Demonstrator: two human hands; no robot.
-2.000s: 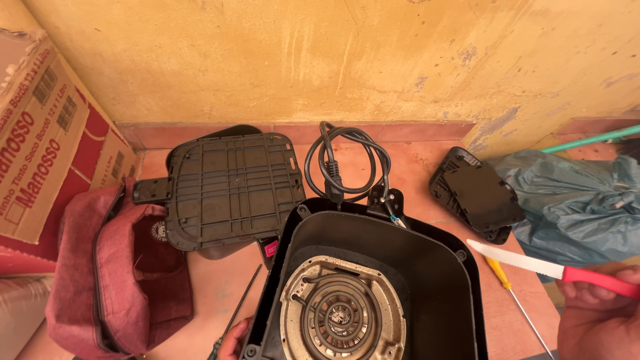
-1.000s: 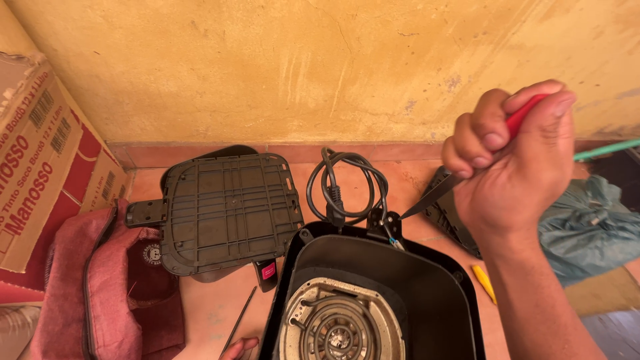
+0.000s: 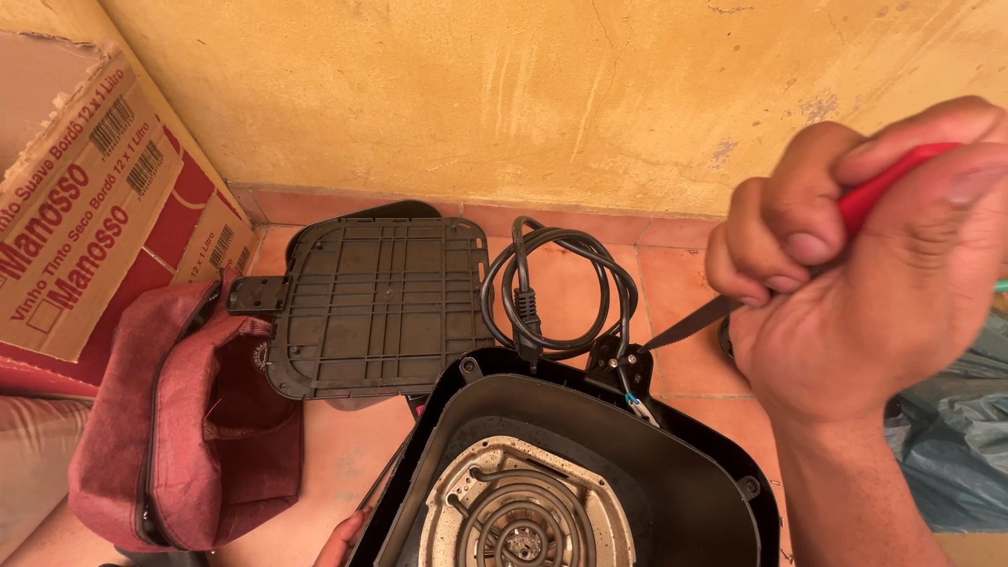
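My right hand [image 3: 858,260] grips the red handle of a serrated knife [image 3: 689,323], its blade slanting down and left. The blade's tip is at the black cord bracket [image 3: 626,366] on the rim of an open black appliance housing [image 3: 693,472]. Inside the housing lies a coiled heating element [image 3: 524,520] on a stained metal plate. The black power cord [image 3: 622,291] loops behind the rim, and thin wires [image 3: 642,405] emerge beside the bracket. Only some fingers of my left hand [image 3: 344,542] show at the housing's left side, beside a thin dark shaft; their grip is mostly hidden.
A black ribbed plastic cover [image 3: 378,307] lies left of the cord. Further left are an open red fabric bag [image 3: 189,417] and a printed cardboard box [image 3: 102,213]. A yellow wall [image 3: 472,102] rises behind. Bluish plastic bags [image 3: 957,449] lie at the right.
My right hand has come from the lower right to above the bracket, with the knife now pointing down. Compared with one second ago, it holds nearly the same pose.
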